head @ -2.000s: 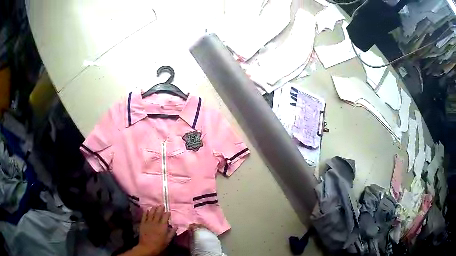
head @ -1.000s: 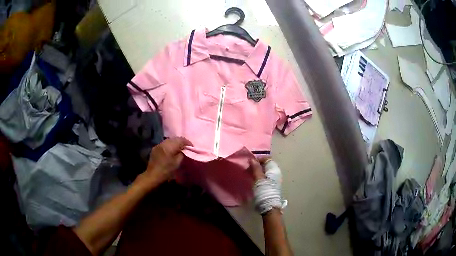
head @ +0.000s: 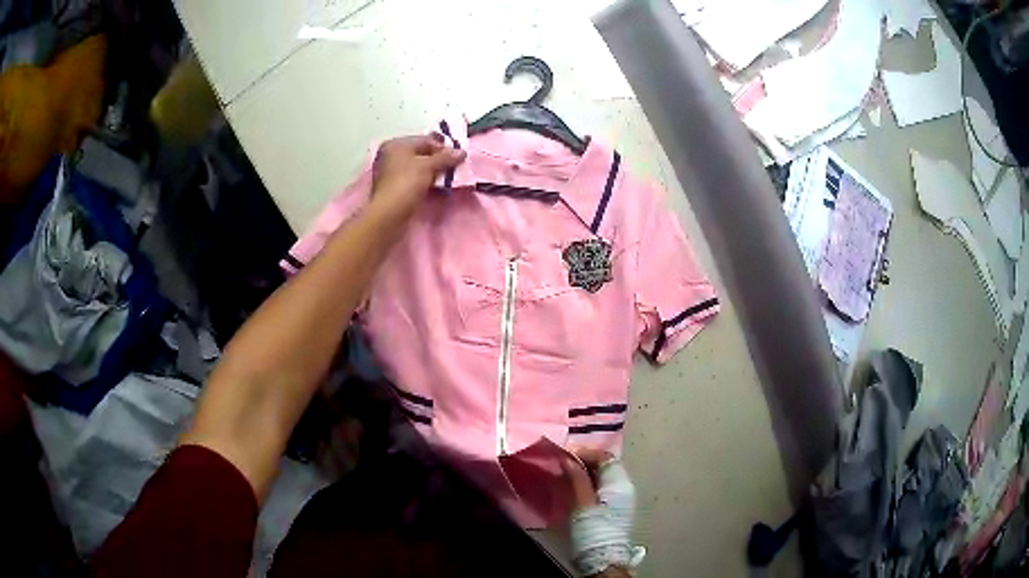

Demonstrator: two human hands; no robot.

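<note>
A pink short-sleeved blouse (head: 564, 350) with navy stripes, a pale front zip and a dark chest badge (head: 588, 263) lies on the table. A black hanger (head: 527, 110) is inside its collar, hook upward. My left hand (head: 409, 172) is bare and pinches the collar's left point. My right hand (head: 604, 508), wrapped in white, is at the bottom hem, which is folded up beside the zip's lower end; the fingers are on the hem. The blouse's left sleeve is partly hidden by my left arm.
A long grey-brown roll (head: 722, 215) crosses the pale table (head: 700, 452) right of the blouse. Beyond it are a clipboard sheet (head: 854, 251), paper patterns (head: 931, 85) and a grey cloth heap (head: 886, 474). Blue-edged pale bags (head: 73, 294) and an orange bundle (head: 51, 96) are at left.
My left hand has gone from the hem up to the collar. My right hand has stayed at the hem. The lifted front hem has come down, with a fold left near the zip.
</note>
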